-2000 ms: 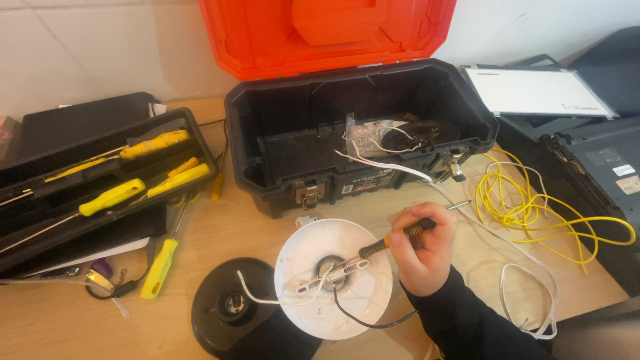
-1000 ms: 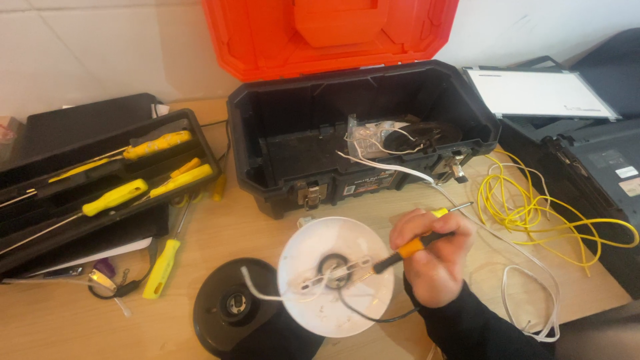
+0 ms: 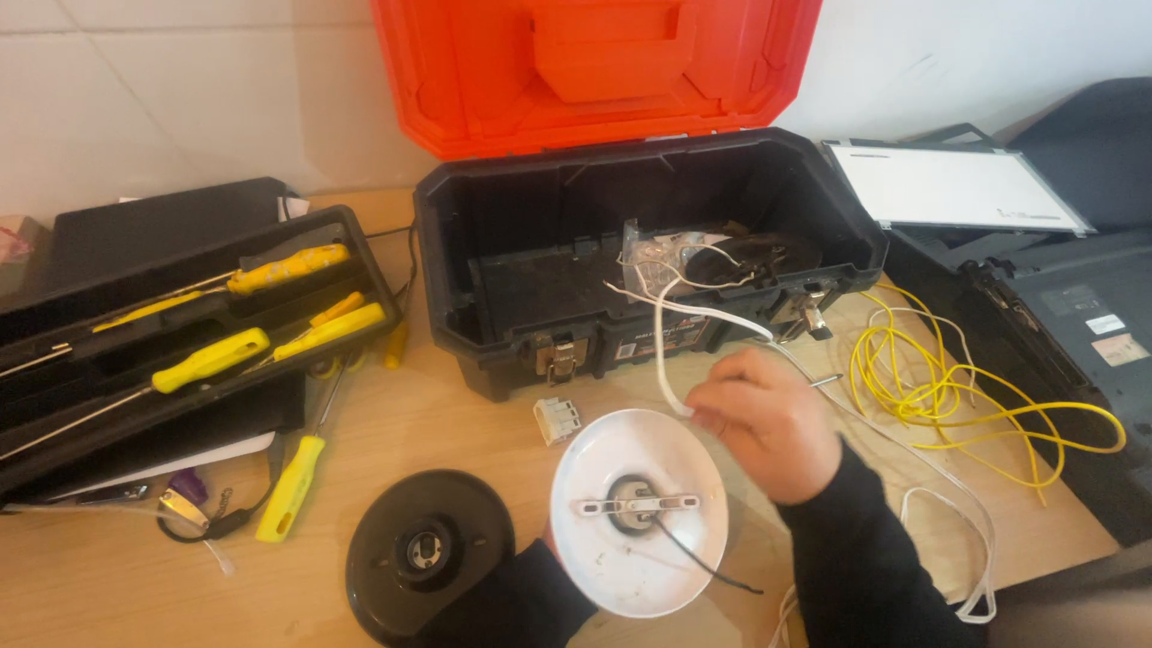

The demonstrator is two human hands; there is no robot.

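Observation:
My right hand (image 3: 765, 423) pinches one end of a short white wire (image 3: 661, 355), which curves up in front of the toolbox. A metal shaft tip (image 3: 826, 381) shows beyond that hand; its handle is hidden. A sliver of my left hand (image 3: 551, 544) shows at the left rim of a white round lamp base (image 3: 598, 567), holding it from below, fingers hidden. Across the base's centre lies a slotted metal bracket (image 3: 637, 507), and a black wire (image 3: 706, 562) comes out beside it. A dark round base (image 3: 378, 549) lies at left, partly under my sleeve.
An open black toolbox (image 3: 504, 360) with a red lid stands behind. A white terminal block (image 3: 558, 420) sits before it. At left are a screwdriver tray (image 3: 382, 297) and a yellow-handled screwdriver (image 3: 292, 490); at right, coiled yellow cable (image 3: 909, 405) and laptop parts (image 3: 1071, 306).
My right hand has moved up from the lamp base and now grips the white wire, which earlier ran across the base and no longer does. The black-and-yellow screwdriver handle is no longer visible.

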